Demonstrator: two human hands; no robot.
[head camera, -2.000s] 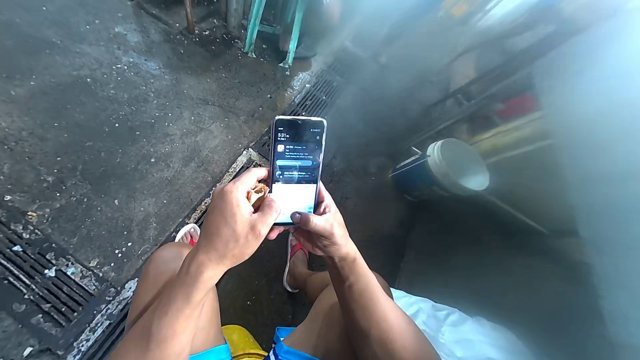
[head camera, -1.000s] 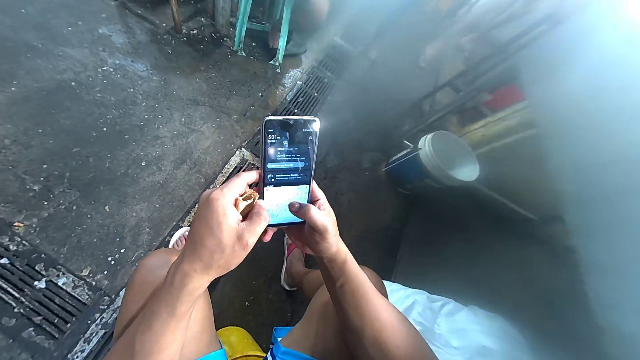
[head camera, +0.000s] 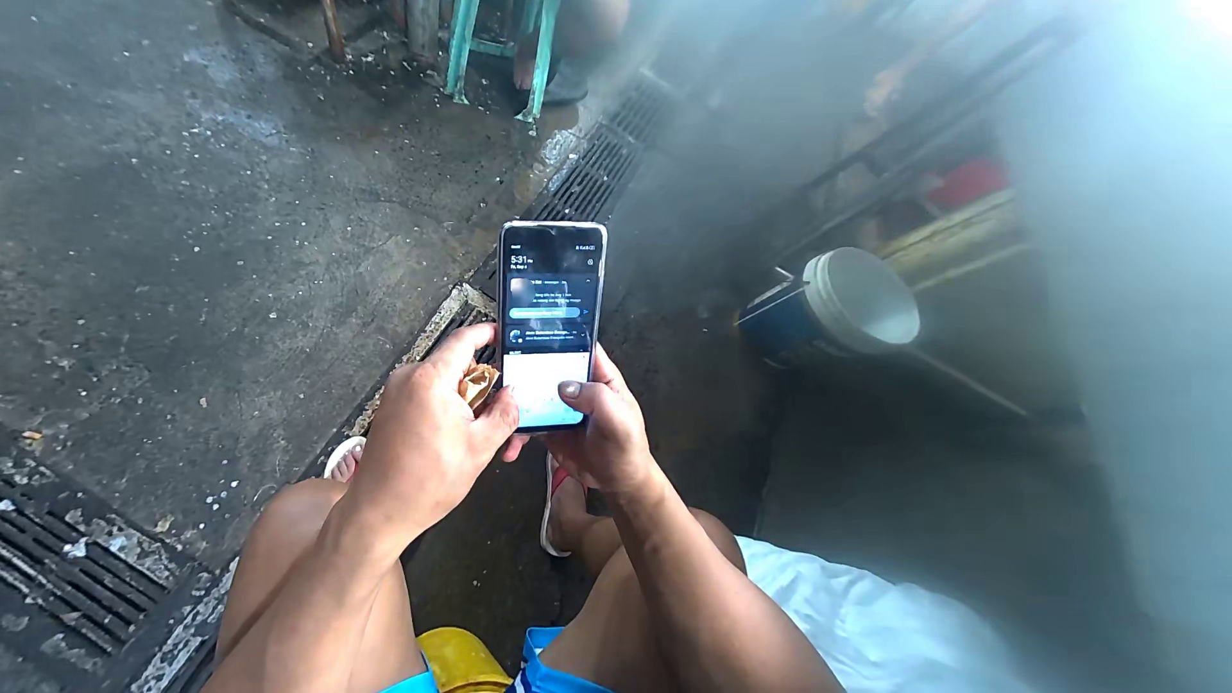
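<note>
A smartphone (head camera: 551, 327) with a lit screen is held upright between my two hands, over the gap between my knees. The screen shows message panels above a pale on-screen keyboard. My left hand (head camera: 433, 423) grips the phone's left edge, its thumb at the lower left corner, and also holds a crumpled brown wrapper (head camera: 478, 386) between thumb and forefinger. My right hand (head camera: 602, 423) supports the lower right side, with its thumb over the keyboard. The fingers behind the phone are mostly hidden.
A white and blue plastic bucket (head camera: 818, 306) lies tilted at right. Metal drain grates (head camera: 592, 173) cross the dark floor. Green stool legs (head camera: 462, 48) and another person's foot are at the top. White sheeting (head camera: 847, 606) lies beside my right leg; a yellow object (head camera: 462, 659) is below me. Haze blurs the right.
My right thumb has shifted a little over the keyboard. Both hands have kept hold of the phone, and the brown wrapper has stayed in my left hand.
</note>
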